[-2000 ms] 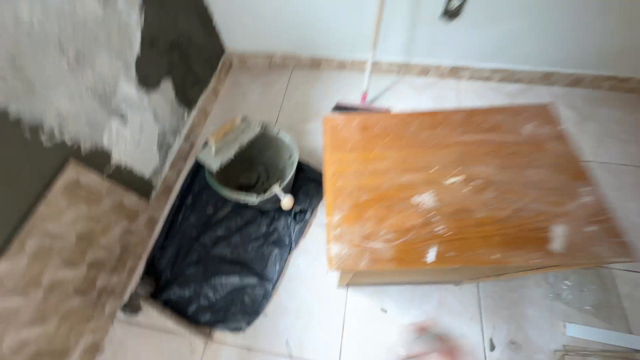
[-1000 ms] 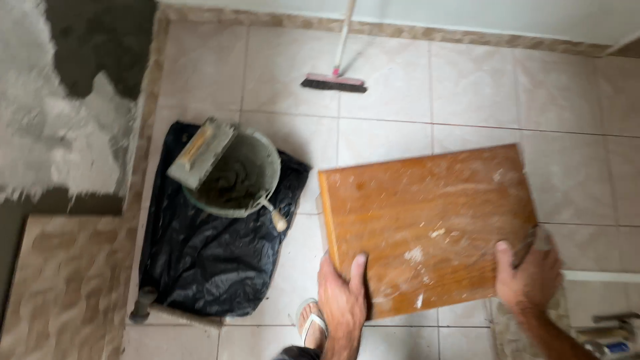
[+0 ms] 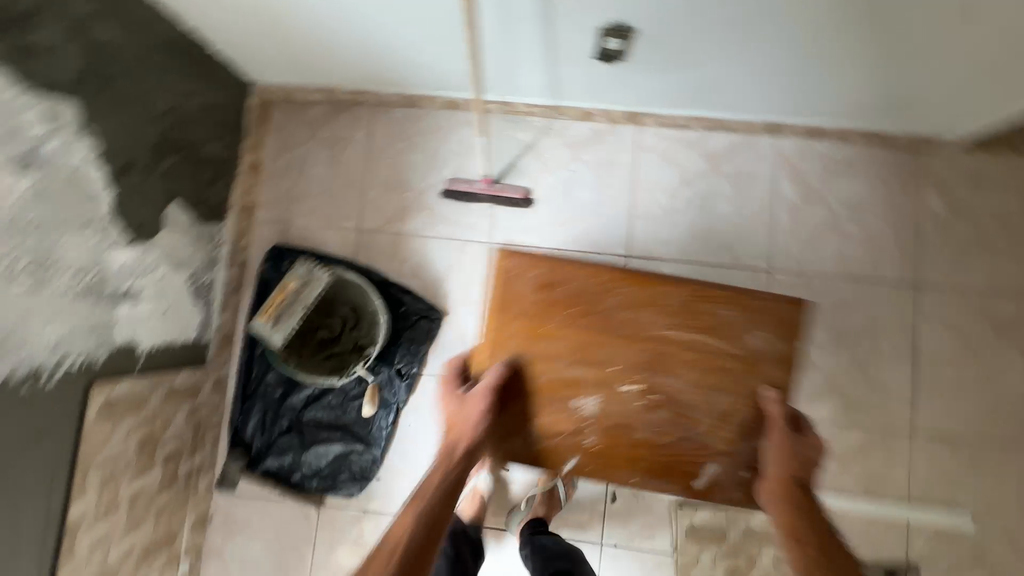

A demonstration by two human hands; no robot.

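A scuffed brown wooden board or box top with whitish marks lies between my hands. My left hand grips its left edge, thumb on top. On the right edge, my right hand holds on in the same way; the fingers of both are partly hidden beneath. Left of the wood, a bucket of grey mortar stands on a black plastic sheet. A notched trowel rests across the bucket's rim, and a tool with a pale handle sticks out at its lower right.
A pink push broom leans by the back wall, which has an electrical box. At left is a wall with grey mortar and a patterned tile. My sandalled feet are below the wood. Another patterned tile lies at lower right.
Two seconds ago the wood had no hands on it; one second ago both hands were at its edges. It has since turned clockwise in the view. Both feet now show below it.
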